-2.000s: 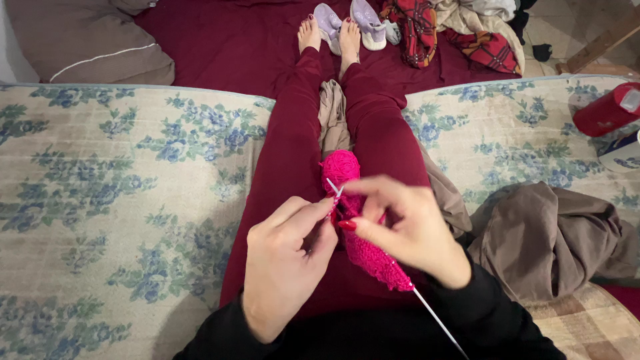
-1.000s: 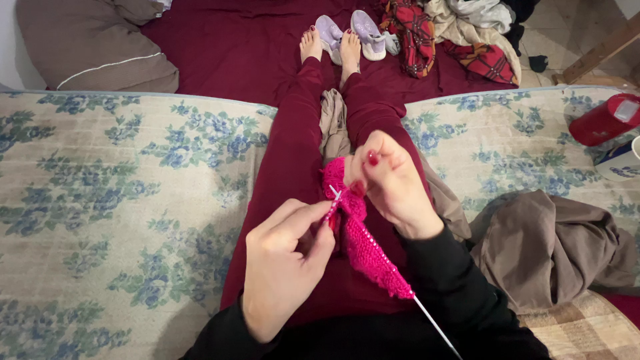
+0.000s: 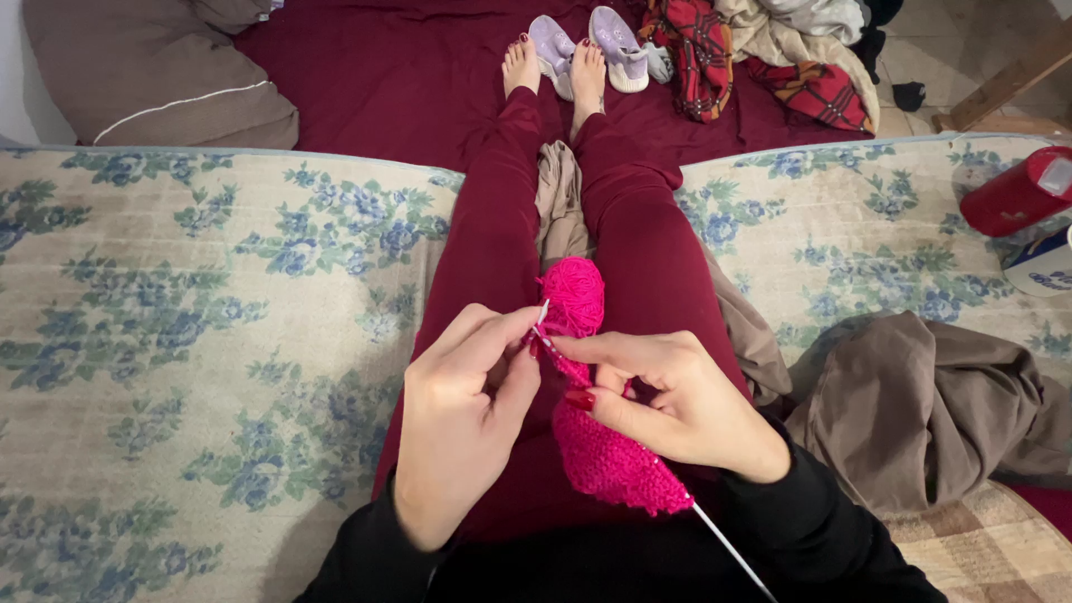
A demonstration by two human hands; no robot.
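My left hand (image 3: 471,402) pinches a needle tip and the edge of the pink knitting between thumb and index finger. Opposite it, my right hand (image 3: 670,402) has its index finger and thumb around the upper stitches of the pink knitted piece (image 3: 615,461). A light knitting needle (image 3: 730,546) runs through the stitches and sticks out at the lower right, below my right wrist. The pink ball of yarn (image 3: 573,289) rests between my thighs, just beyond the needle tips. My fingers partly hide the second needle.
I sit on a floral mattress (image 3: 310,218) with my legs stretched forward. To the right lie a red container (image 3: 1009,197), a white and blue container (image 3: 1047,268) and a bunched brown cloth (image 3: 921,410). Lilac shoes (image 3: 618,50) are by my feet; a grey-brown pillow (image 3: 151,75) lies at far left.
My right hand has come down from its raised position of a second ago, back onto the knitting beside the needle tips. My left hand stays at nearly the same place.
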